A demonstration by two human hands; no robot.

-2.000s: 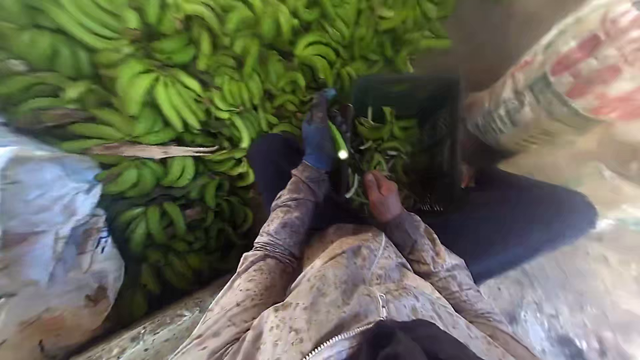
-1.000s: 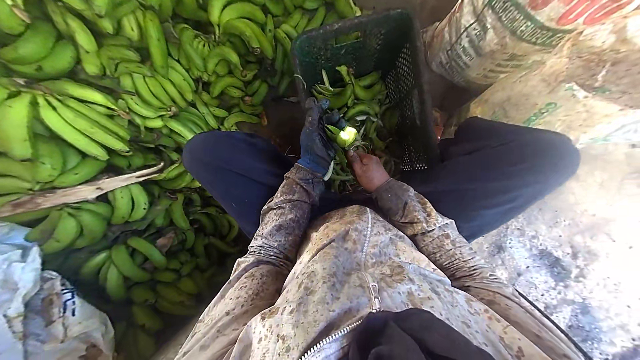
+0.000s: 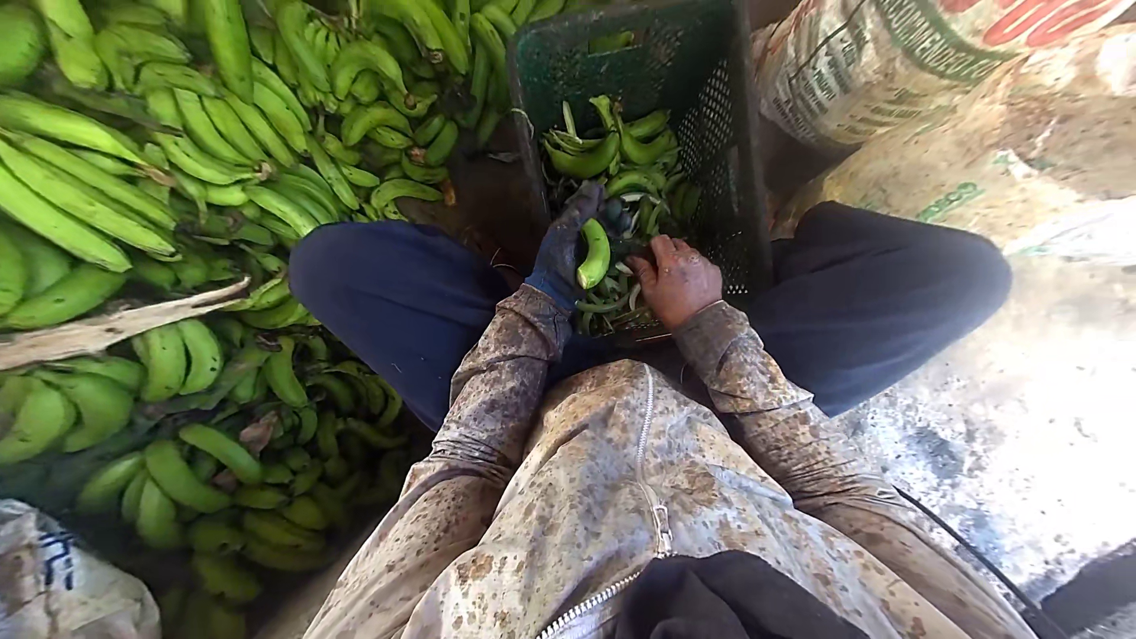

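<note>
My left hand (image 3: 566, 244), in a dark blue glove, holds a green banana (image 3: 594, 254) over the near end of a dark green plastic crate (image 3: 754, 177). Bare and with its fingers curled, my right hand (image 3: 682, 277) is just right of that banana; whether it grips something small is hidden. Inside the crate, green bananas (image 3: 581, 158) lie at the far part, and strips of green peel (image 3: 612, 297) lie below my hands.
A large heap of green banana bunches (image 3: 231, 133) covers the floor at left, with a dry stalk (image 3: 124, 327) across it. Printed woven sacks (image 3: 852, 80) stand at the upper right. A white sack (image 3: 71, 577) lies at the lower left. My bent legs flank the crate.
The view has shifted. A pale cut end or peeled part faced up between my hands a second ago; now the banana in my left hand shows its green side.
</note>
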